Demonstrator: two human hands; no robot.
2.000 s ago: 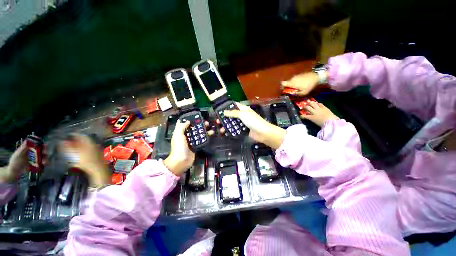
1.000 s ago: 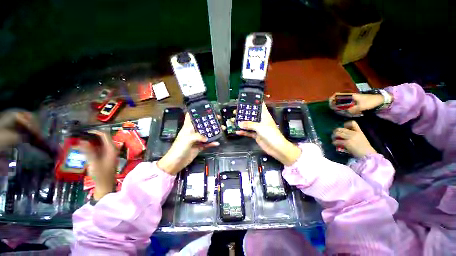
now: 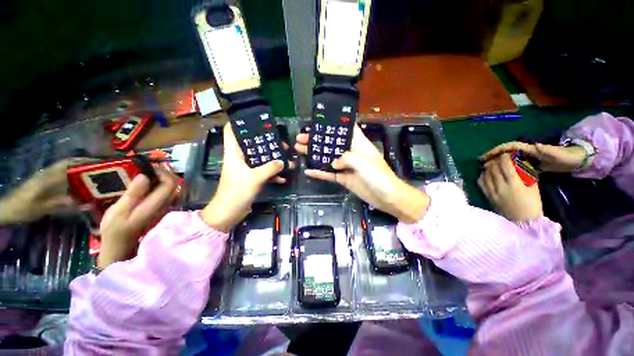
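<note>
My left hand (image 3: pixel 240 182) holds an opened flip phone (image 3: pixel 252 128), thumb on the lower keys. My right hand (image 3: pixel 361 170) holds a second opened flip phone (image 3: pixel 334 128), thumb at the bottom of its keypad. Both have black keypads with white numbers and cream upper halves with bright white main displays. The top of the right phone is cut off by the picture's edge. Below lies a clear plastic blister tray (image 3: pixel 327 318) with several dark phones (image 3: pixel 318 268), backs up, open battery bays showing green and white. My hands partly hide its back row.
At left, a neighbour's hands hold a red device (image 3: pixel 104 182) over another clear tray. A small red phone (image 3: pixel 131 132) and white card (image 3: pixel 208 101) lie behind. At right, another person's hands hold a red and black item (image 3: pixel 525 169). A grey post (image 3: pixel 299 55) stands behind, beside a brown board (image 3: pixel 431 87).
Both phones have come nearer and look larger. Their main displays have turned from dark, through a picture, to bright white. The left neighbour's red device now shows larger.
</note>
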